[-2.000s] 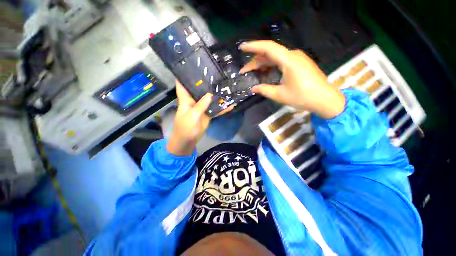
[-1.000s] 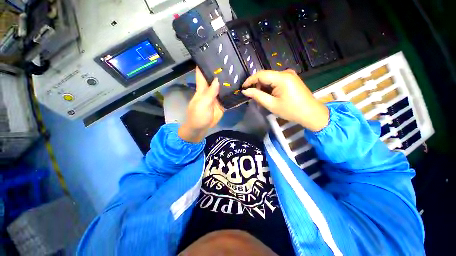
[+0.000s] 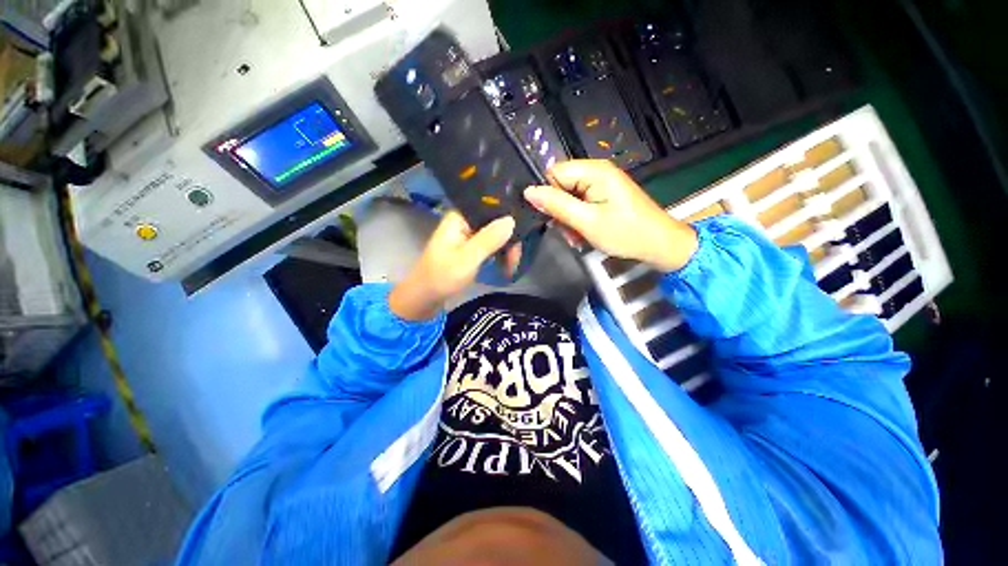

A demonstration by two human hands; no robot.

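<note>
A black phone body [image 3: 459, 138] is held tilted in front of me, its camera area at the upper left and small orange and white spots on its face. My left hand [image 3: 451, 261] grips its lower end, thumb on the face. My right hand [image 3: 606, 210] has thumb and fingers closed at its lower right edge; whether a small part is between them cannot be told. Behind it, the black carrier tray [image 3: 724, 138] holds several more phone bodies [image 3: 600, 116]. The white parts tray [image 3: 906, 182] lies at the right, partly under my right sleeve, with tan and black strips in its slots.
The white machine [image 3: 265, 50] stands at the left, with a lit blue control screen [image 3: 293, 145] and a yellow button [image 3: 147, 231]. A green surface [image 3: 873, 83] lies around the trays. Blue floor with yellow-black tape [image 3: 112, 343] and a blue stool [image 3: 58, 426] are at the lower left.
The phone body first moved right and up in view, then slightly back left. My right hand came from above the tray to the phone's lower edge and stays there.
</note>
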